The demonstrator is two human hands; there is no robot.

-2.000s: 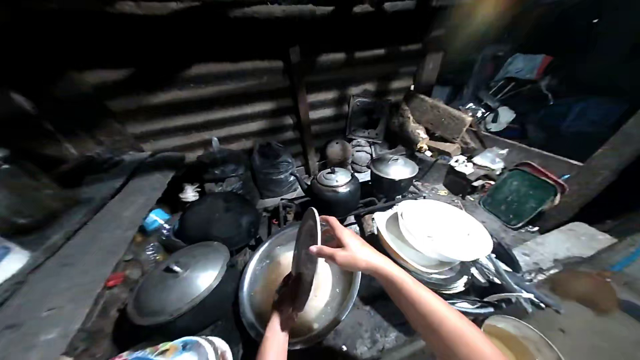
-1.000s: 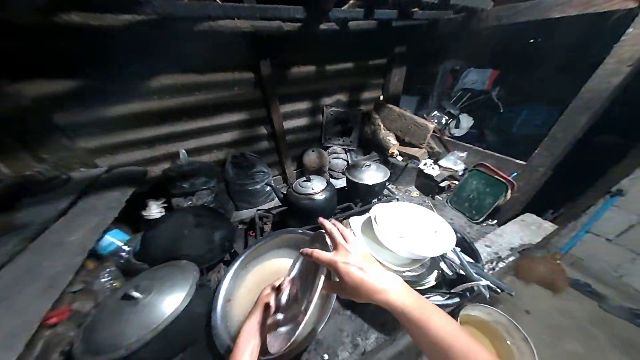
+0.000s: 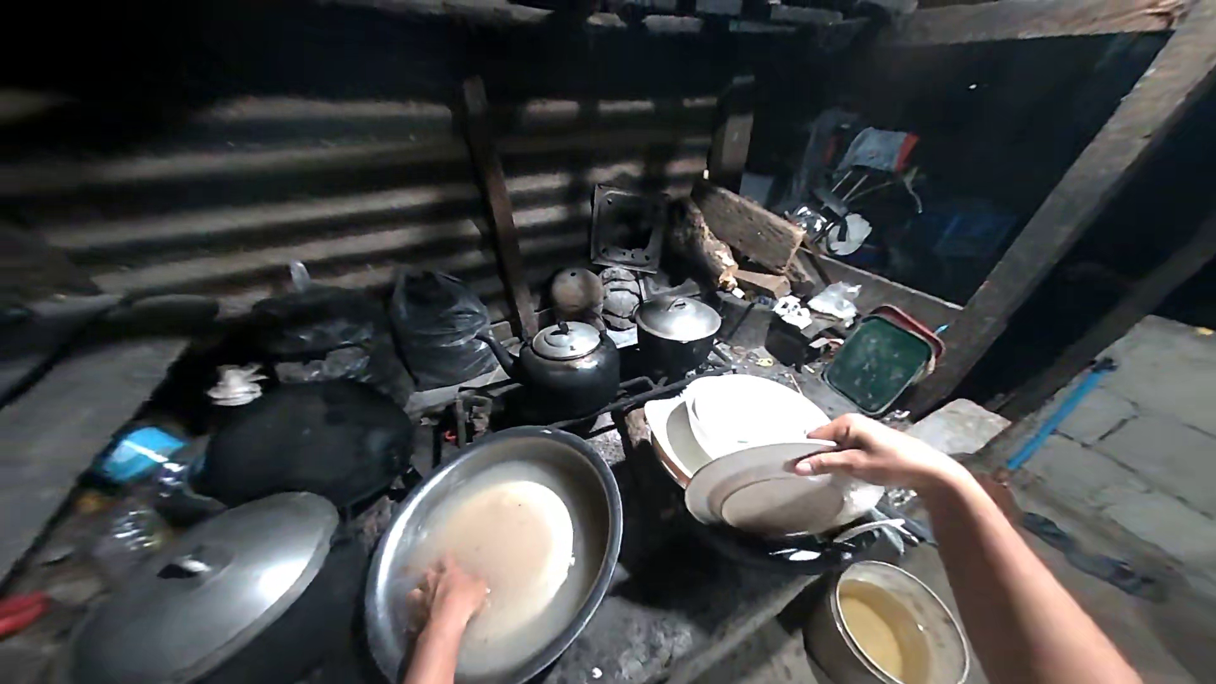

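My right hand (image 3: 869,451) grips the rim of a white plate (image 3: 760,492), tilted against the stack of white plates and bowls (image 3: 750,410) that fills a dark basin at the right. My left hand (image 3: 448,594) is partly under cloudy water in a metal basin (image 3: 616,532). A pale round plate (image 3: 518,541) lies in that water beside the fingers. Whether the left fingers hold anything under the surface cannot be seen. Spoons or other metal cutlery (image 3: 879,528) stick out below the stacked dishes.
A lidded pot (image 3: 237,579) stands left of the basin. Behind are a black kettle (image 3: 570,366), a smaller lidded pot (image 3: 676,332), a black plastic bag (image 3: 439,328) and firewood (image 3: 750,228). A pot of yellowish liquid (image 3: 879,632) sits at the lower right, a green tray (image 3: 879,361) farther back.
Both hands were together on a plate over the metal basin. My right hand has moved right with a plate to the dish stack, while my left hand has gone down into the water.
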